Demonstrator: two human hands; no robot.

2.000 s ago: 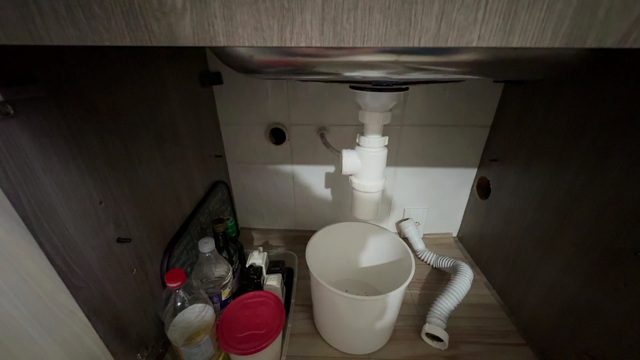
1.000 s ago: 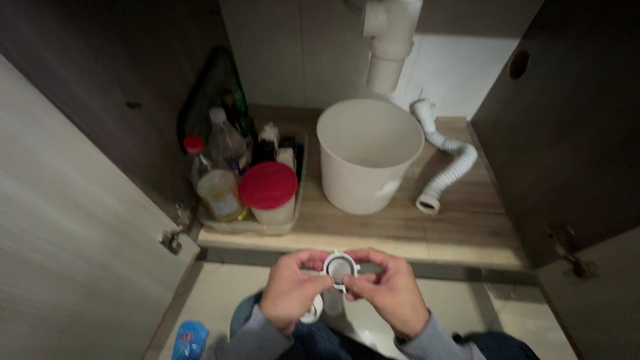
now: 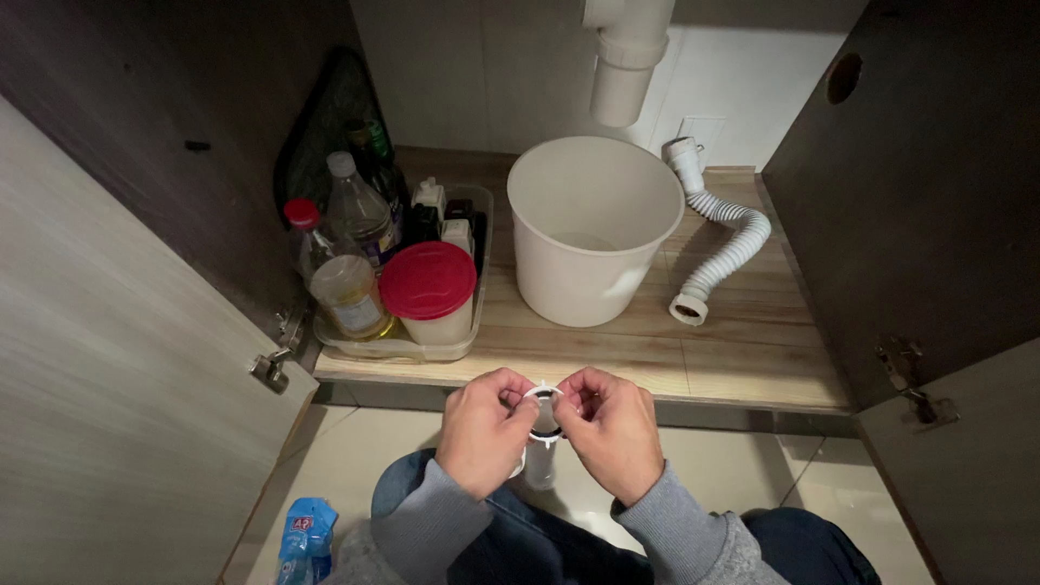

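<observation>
My left hand (image 3: 486, 431) and my right hand (image 3: 615, 431) pinch a white plastic pipe fitting (image 3: 543, 437) from both sides, in front of the cabinet floor. A dark ring lies inside its round opening, and a pale tube extends below it. Part of another white piece shows under my left hand; what it is I cannot tell. Beyond my hands stands a white plastic bucket (image 3: 585, 280), below the open end of a white drain trap (image 3: 624, 81). To its right a corrugated white drain hose (image 3: 735, 253) lies curved on the cabinet floor.
A clear plastic bin (image 3: 431, 352) at left holds bottles, small containers and a tub with a red lid (image 3: 428, 280). Open cabinet doors with metal hinges (image 3: 272, 367) flank both sides. A blue plastic packet (image 3: 306, 540) lies on the tiled floor at lower left.
The view has tilted down from the sink since the oldest frame. Both hands, out of sight then, now hold the fitting; a second ago they also held it, with its opening facing more toward me.
</observation>
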